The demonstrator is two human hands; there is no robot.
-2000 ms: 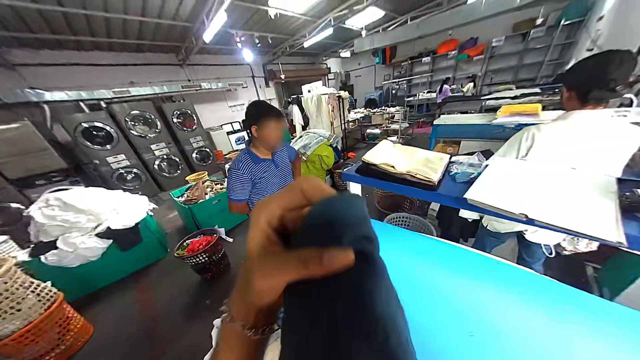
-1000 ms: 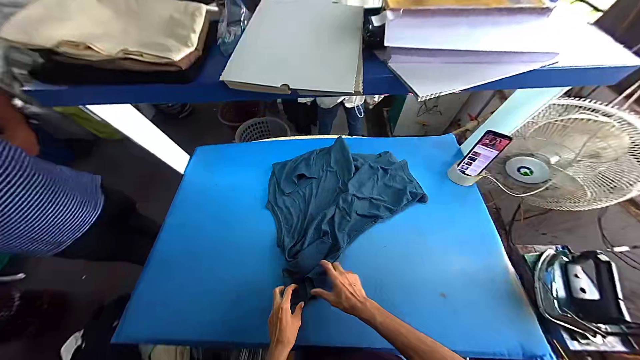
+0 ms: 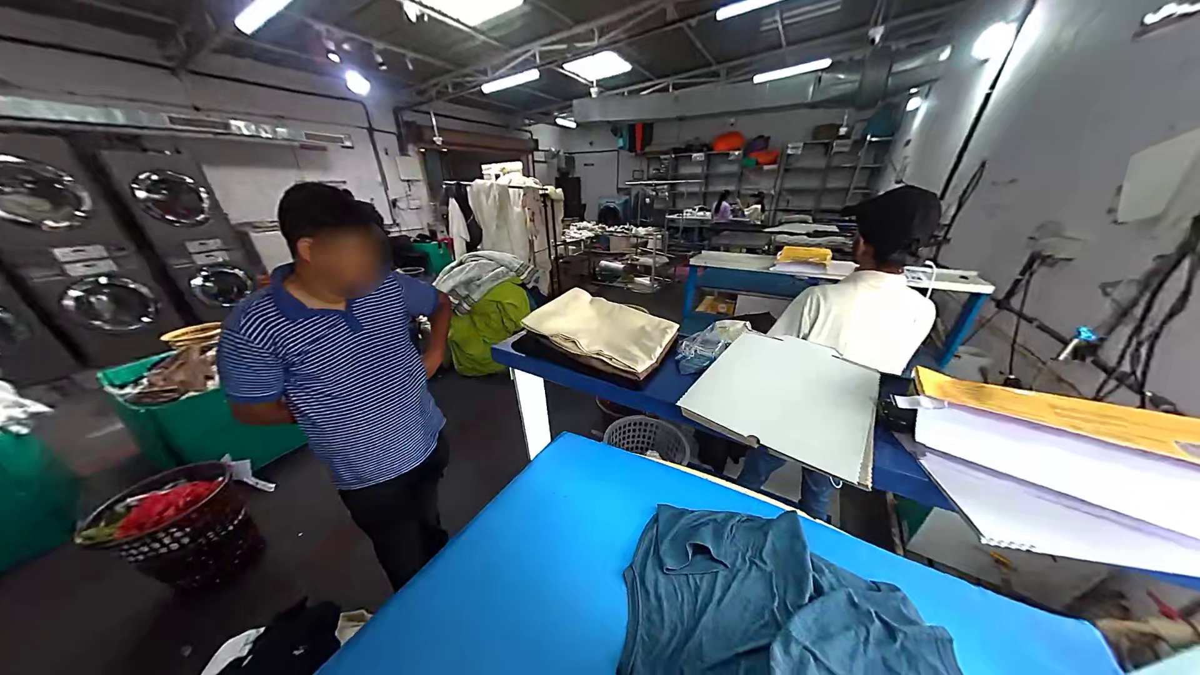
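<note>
A crumpled dark teal garment (image 3: 750,591) lies on the blue padded table (image 3: 506,553) at the bottom of the view. Its lower part runs out of the frame. Neither my left hand nor my right hand shows, so what they hold or touch is hidden.
A person in a striped shirt (image 3: 347,347) stands left of the table, near a basket with red cloth (image 3: 178,534). Behind the table, a blue shelf (image 3: 656,398) bears folded cream cloth (image 3: 605,333) and grey board sheets (image 3: 787,398). Another person (image 3: 867,309) is beyond it.
The view has swung up and left from the tabletop. Both my hands, on the garment's near end one second ago, are now out of view.
</note>
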